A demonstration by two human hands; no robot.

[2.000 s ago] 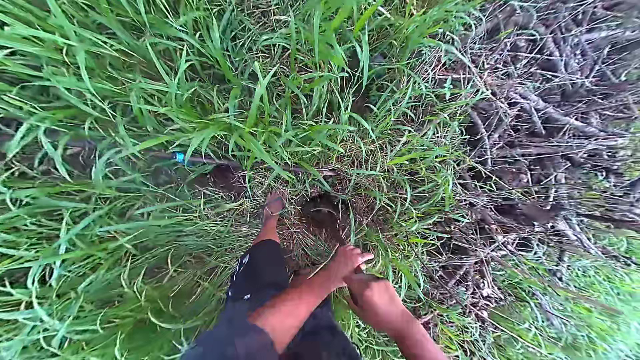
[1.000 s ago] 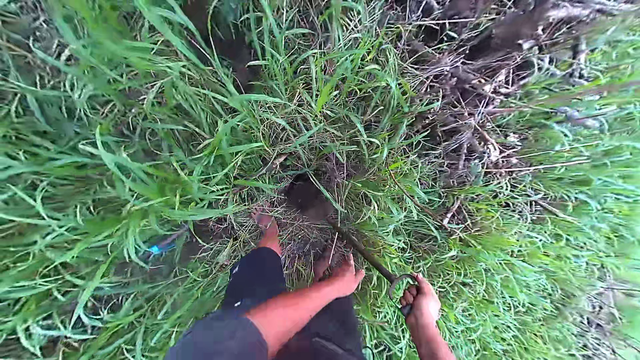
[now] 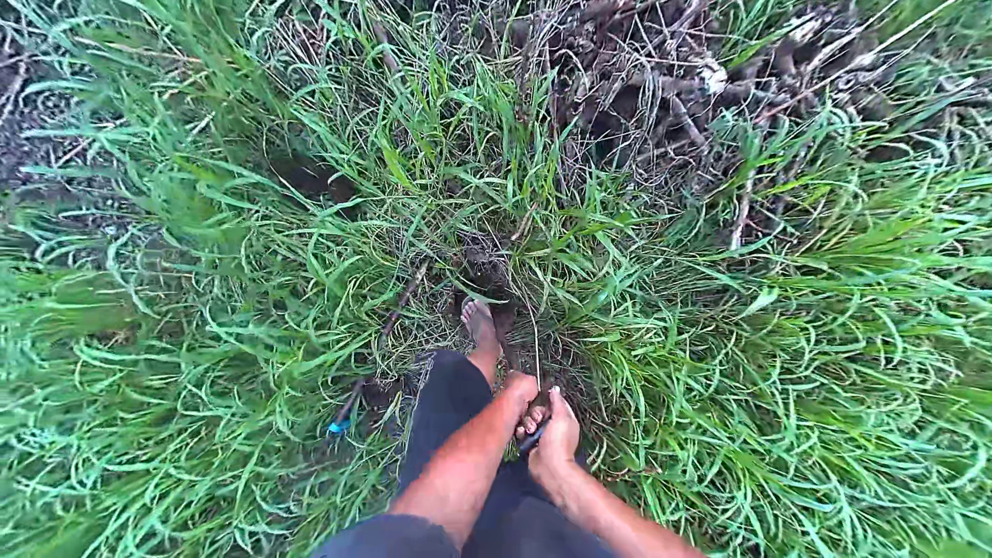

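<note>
My left hand (image 3: 524,387) is closed around the shaft of a long-handled digging tool, low in front of my legs. My right hand (image 3: 559,438) is right beside it, with its fingers curled on the tool's dark handle (image 3: 532,439). The two hands hide most of the shaft, and the tool's working end cannot be made out. My bare foot (image 3: 480,322) rests on dark soil (image 3: 487,267) just ahead of the hands. A thin dry stem (image 3: 535,333) stands by the hands.
Tall green grass (image 3: 736,372) surrounds my legs. Tangled dry roots and branches (image 3: 659,93) lie at the upper right. A dark stick (image 3: 404,301) and a dark rod with a blue end (image 3: 339,427) lie left of my foot. A dark hollow (image 3: 318,180) shows at the upper left.
My right hand has come in from the right, close to my left hand, and the tool's handle has moved with it. The view has also turned.
</note>
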